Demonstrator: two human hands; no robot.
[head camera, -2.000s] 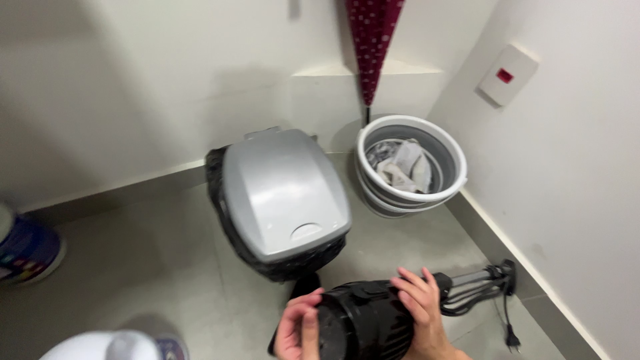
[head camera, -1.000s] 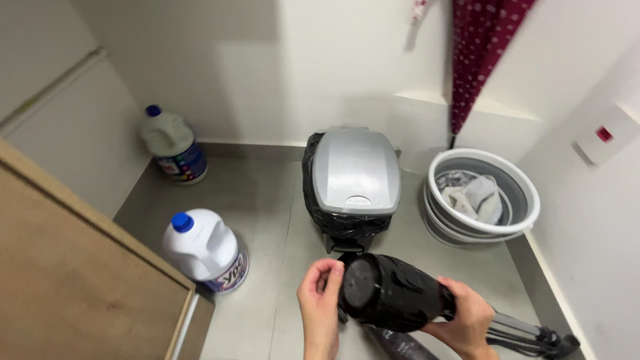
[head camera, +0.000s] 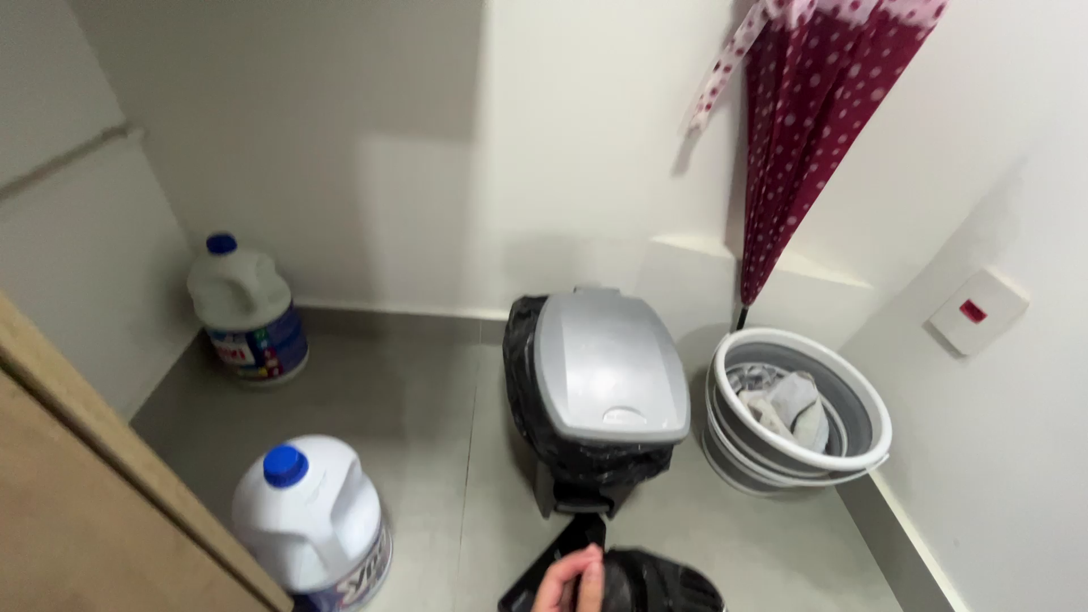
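Observation:
At the bottom edge, my left hand (head camera: 571, 581) shows only its fingertips, which rest against the left end of a black plastic cylindrical appliance part (head camera: 659, 582). The lower part of this black piece is cut off by the frame. My right hand is out of view. Just above the fingers stands a pedal bin with a grey lid (head camera: 612, 365), lined with a black bag, its black pedal (head camera: 552, 561) reaching down beside the hand. A grey and white collapsible bucket (head camera: 871, 425) with cloths (head camera: 786, 408) in it is to the right of the bin.
A white jug with a blue cap (head camera: 319, 510) stands at the lower left, a second jug (head camera: 246, 297) in the left corner. A wooden door edge (head camera: 127, 476) fills the lower left. A dotted maroon umbrella (head camera: 807, 127) hangs above the bucket; a switch plate (head camera: 977, 312) is on the right wall.
Both hands were on the black appliance before; now only my left fingertips show. The grey tube and cord seen at its right end have left the view. The view has shifted.

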